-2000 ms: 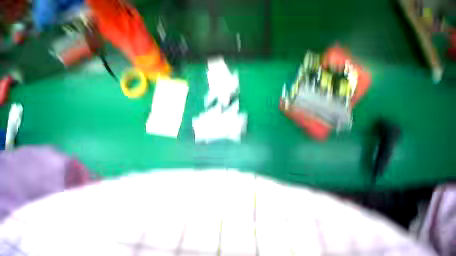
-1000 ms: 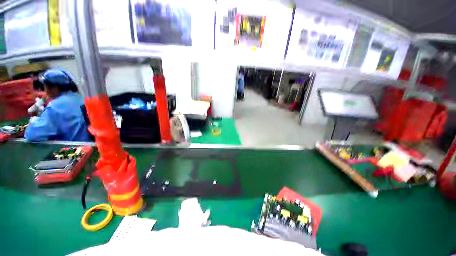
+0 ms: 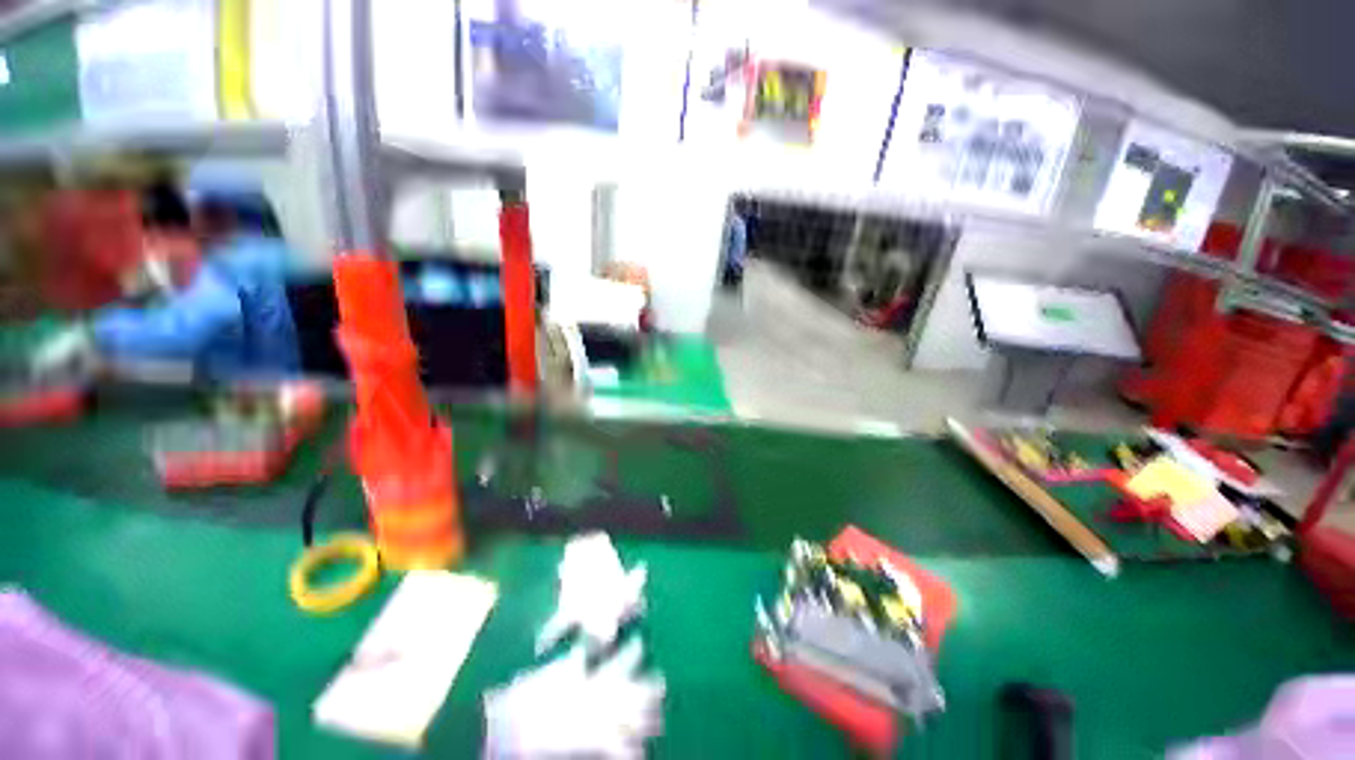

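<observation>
No hand shows; only lilac sleeves appear at the lower left (image 3: 119, 690) and lower right corners. A circuit board (image 3: 855, 631) with yellow and black parts and a grey ribbed heat sink (image 3: 847, 656) lies on a red pad (image 3: 924, 591), right of centre. White work gloves (image 3: 587, 653) lie on the bench near the bottom centre and look empty. A black object, perhaps the barcode scanner (image 3: 1036, 720), is at the bottom edge, cut off and blurred.
A white label sheet (image 3: 406, 653), yellow tape roll (image 3: 335, 575) and red-wrapped post (image 3: 398, 416) stand left. A dark fixture (image 3: 654, 490) and another board on red (image 3: 238, 446) lie on the strip. A wood-edged panel (image 3: 1040, 498) is right, a blue-clad person (image 3: 223, 305) far left.
The view has lifted from the bench to the surroundings, then dipped slightly, showing more of the gloves and label sheet. The board on its red pad still lies on the bench.
</observation>
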